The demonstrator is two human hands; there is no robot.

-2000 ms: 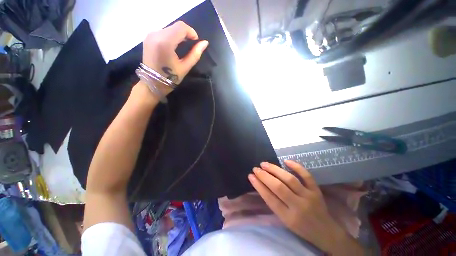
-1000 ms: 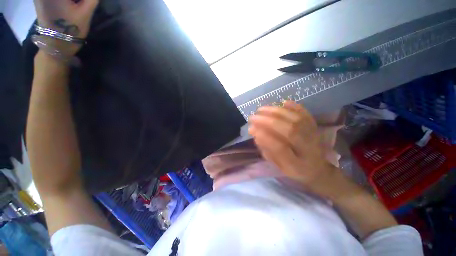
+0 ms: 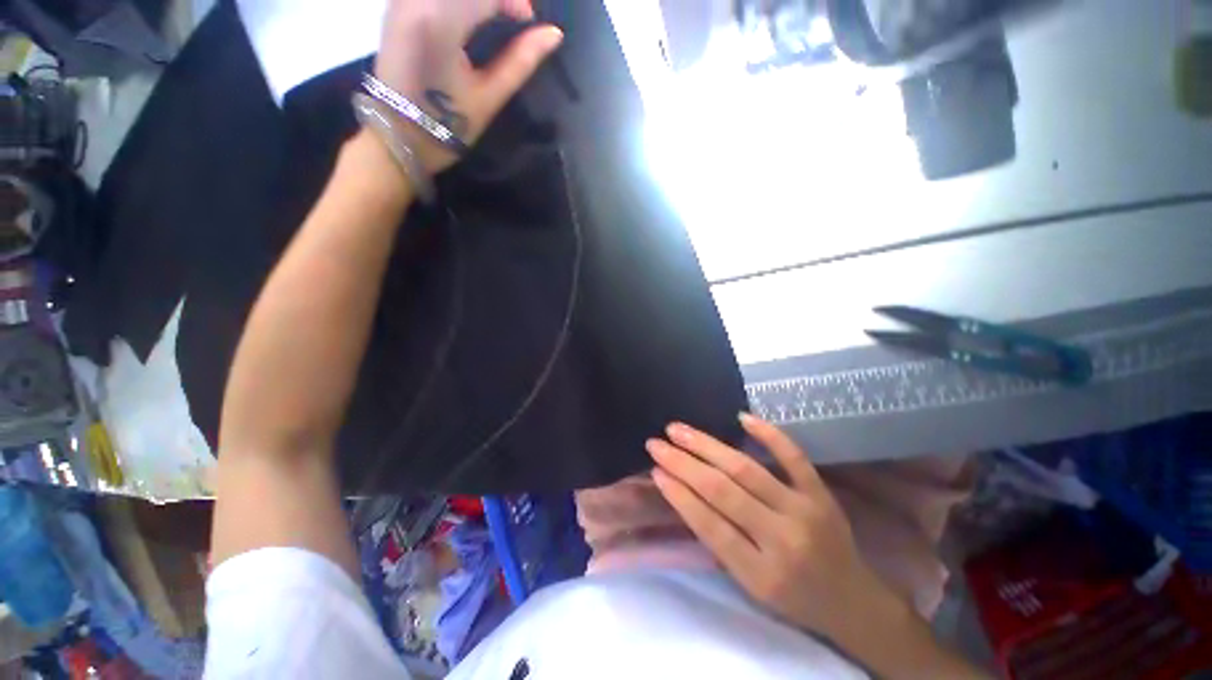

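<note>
A large black fabric panel point(image 3: 512, 332) lies on the table, with its straight right edge beside the bright glare. Loose thin threads curve across it. My left hand point(image 3: 459, 67), with bracelets on the wrist, is at the panel's far part, cut off by the top edge, and its curled fingers and thumb pinch the cloth. My right hand point(image 3: 778, 518) is at the panel's near right corner, fingers extended and fingertips on the front edge, thumb apart. Dark green thread snips point(image 3: 990, 345) lie right of the panel, blades towards it. The sewing machine's metal parts point(image 3: 851, 27) are partly lost in glare.
A ruler strip point(image 3: 864, 395) runs along the table's front edge. Other black pieces point(image 3: 160, 226) lie at the far left. A red basket point(image 3: 1063, 611) and a blue basket point(image 3: 1143, 492) are below at the right. Cloth scraps point(image 3: 465, 585) show below the table edge.
The view has swung left and up since one second ago. My right hand was blurred beside the cloth's corner and now touches it. My left hand still grips the cloth.
</note>
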